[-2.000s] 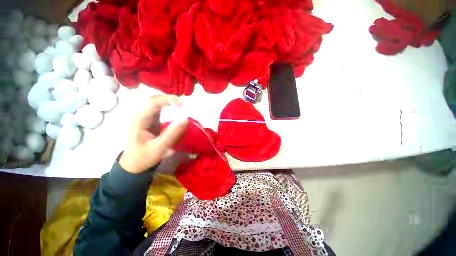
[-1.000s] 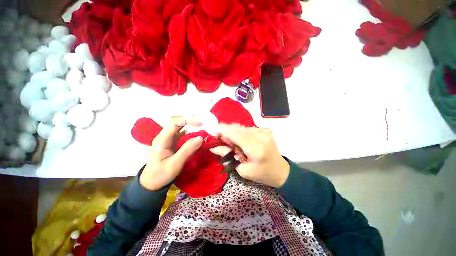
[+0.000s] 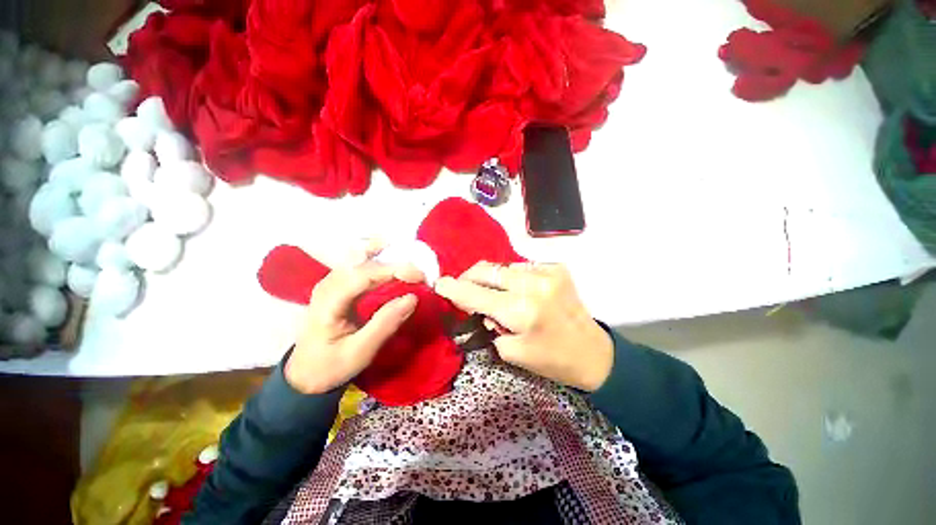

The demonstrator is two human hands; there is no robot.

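A red plush piece (image 3: 416, 359) hangs over the table's near edge above the apron, with red lobes spread left and behind. My left hand (image 3: 349, 323) grips it from the left. A white pompom (image 3: 411, 256) sits against the red plush at my left fingertips. My right hand (image 3: 529, 313) is closed, its thumb and forefinger pinched at the pompom's near edge. What they pinch is too small to tell. A dark tool (image 3: 474, 333) shows partly under my right palm.
A red plush heap (image 3: 380, 92) lies on the far side, loose pompoms (image 3: 123, 205) at left. A phone (image 3: 552, 179) and small round gadget (image 3: 490, 185) lie beyond my hands. Red pieces (image 3: 785, 56) lie upper right. A yellow sack (image 3: 139, 441) is below left.
My right hand came in from out of clear view and met my left at the pompom and red piece. Since the last earlier frame the fingertips have shifted only slightly.
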